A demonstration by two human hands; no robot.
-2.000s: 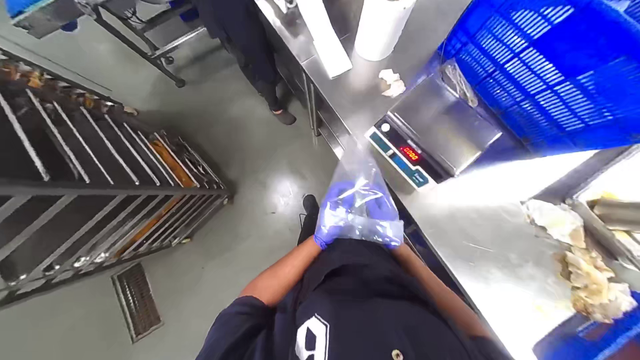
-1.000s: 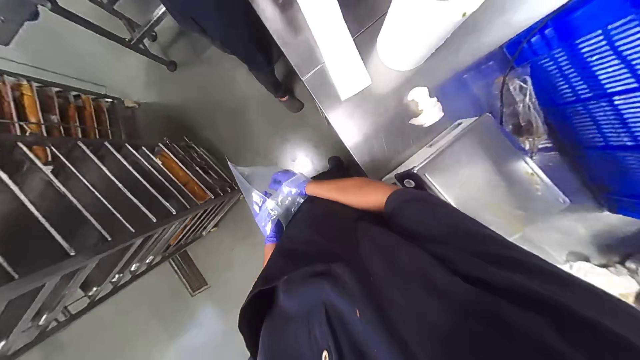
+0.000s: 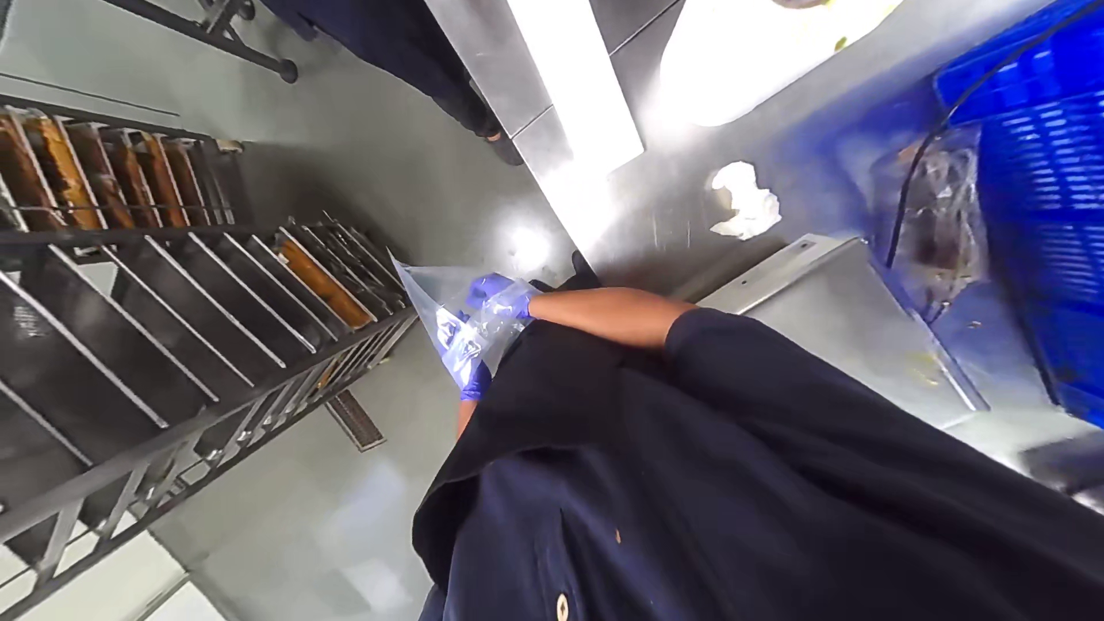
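Note:
A clear plastic piping bag (image 3: pixel 423 280), its pointed tip toward the left, lies over and between my two gloved hands in front of my body. My right hand (image 3: pixel 502 296), in a blue-purple glove, grips the bag near its upper side. Lower down, my left hand (image 3: pixel 466 358), gloved alike, is partly covered by the shiny plastic; its fingers show through the film and hold the bag. What is inside the bag cannot be made out.
To the left stands a metal tray rack (image 3: pixel 198 414) with browned food on some trays. On the steel table (image 3: pixel 638 250) are a crumpled white paper (image 3: pixel 746 203), a scale platform (image 3: pixel 854 319) and a white container (image 3: pixel 742 60). Blue crates (image 3: pixel 1048 190) stand at right. A co-worker's legs (image 3: pixel 405 52) are beyond.
The view has turned and shifted strongly toward the rack. My hands and the bag have moved from beside the table edge to over the floor. The bag's tip now points left.

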